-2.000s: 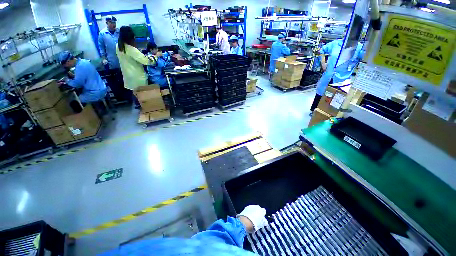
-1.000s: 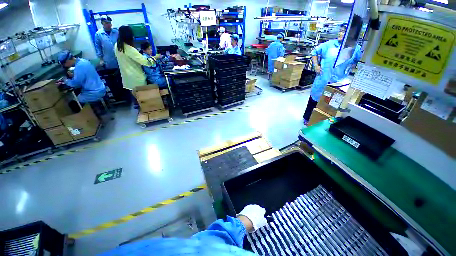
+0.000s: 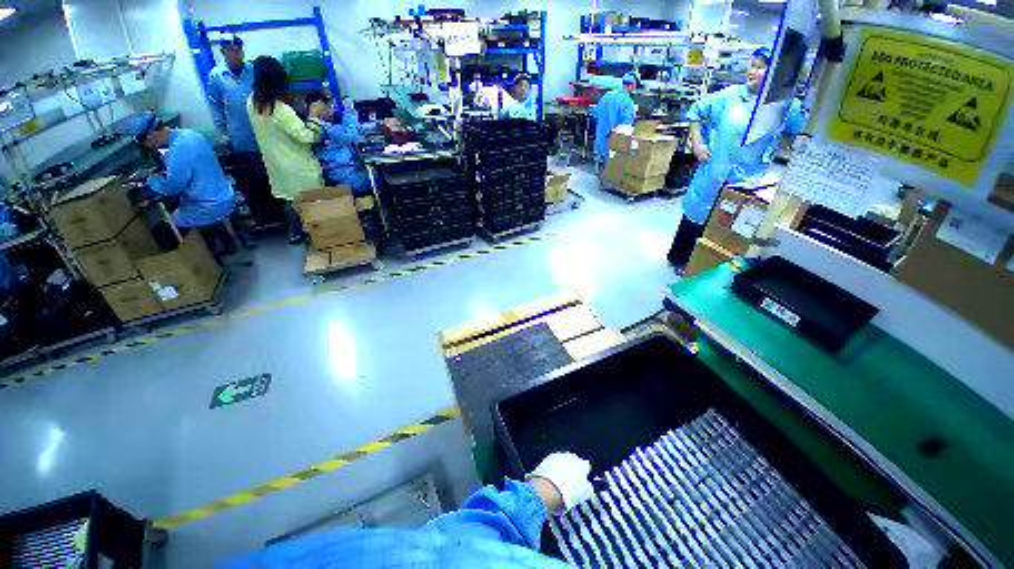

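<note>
Silver-white notched metal bars (image 3: 701, 500) lie side by side in long rows in a large black tray (image 3: 506, 428) at the lower right. The far left part of the tray floor shows bare black. My left hand (image 3: 565, 478), in a white glove with a light blue sleeve, rests at the left edge of the rows, fingers against the bar ends. Its fingertips are hidden, so I cannot tell whether it grips a bar. My right hand is not clearly in view; a small pale patch shows at the lower right edge of the tray.
A green bench (image 3: 756, 322) with a smaller black tray (image 3: 803, 302) runs along the right. A wooden pallet (image 3: 512, 322) and dark board lie beyond the big tray. Another tray of bars (image 3: 50, 542) is at lower left. A person in blue (image 3: 717, 150) stands beyond the bench.
My left hand and the bars look unchanged. The person in blue beyond the bench has moved left, out from behind the panel, and now stands more fully in view.
</note>
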